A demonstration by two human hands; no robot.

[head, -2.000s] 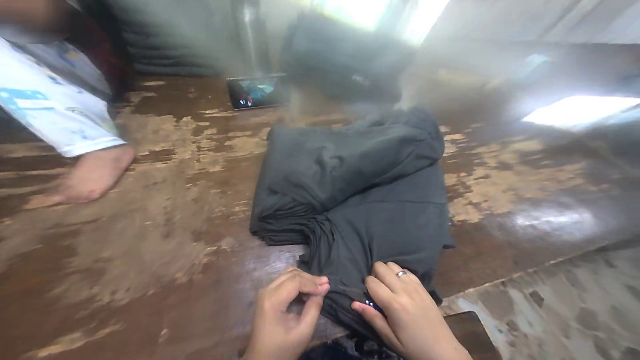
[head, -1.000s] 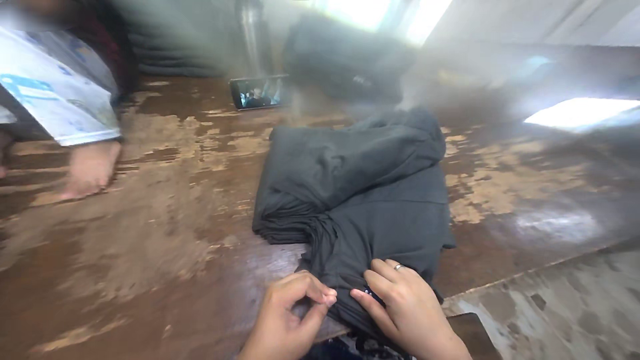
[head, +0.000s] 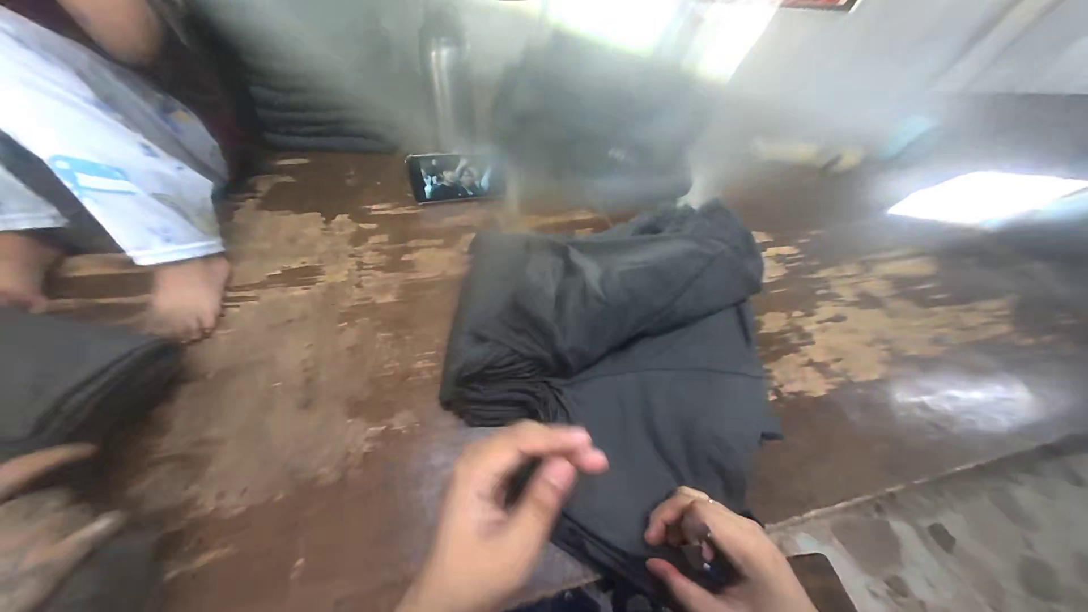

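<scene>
A pile of dark grey cloth point(head: 612, 297), folded in layers at its left side, lies on the worn wooden surface before me. My left hand point(head: 510, 501) is raised over the cloth's lower left edge, thumb and fingertips close together; whether anything thin is between them cannot be told. My right hand point(head: 722, 552), with a ring on one finger, is curled at the lower right edge of the cloth. Something small and dark shows between its fingers, too blurred to name.
A child's bare foot point(head: 191, 293) in patterned trousers stands at left. Below it, another person's hand point(head: 51, 518) is beside folded dark cloth point(head: 76, 374). Farther back are a phone point(head: 455, 178) with a lit screen, a metal bottle point(head: 446, 85) and a dark bag-like object point(head: 595, 119).
My left hand has lifted away from the cloth's edge, and my right hand has curled. Folded dark cloth and another person's hand have come into view at lower left.
</scene>
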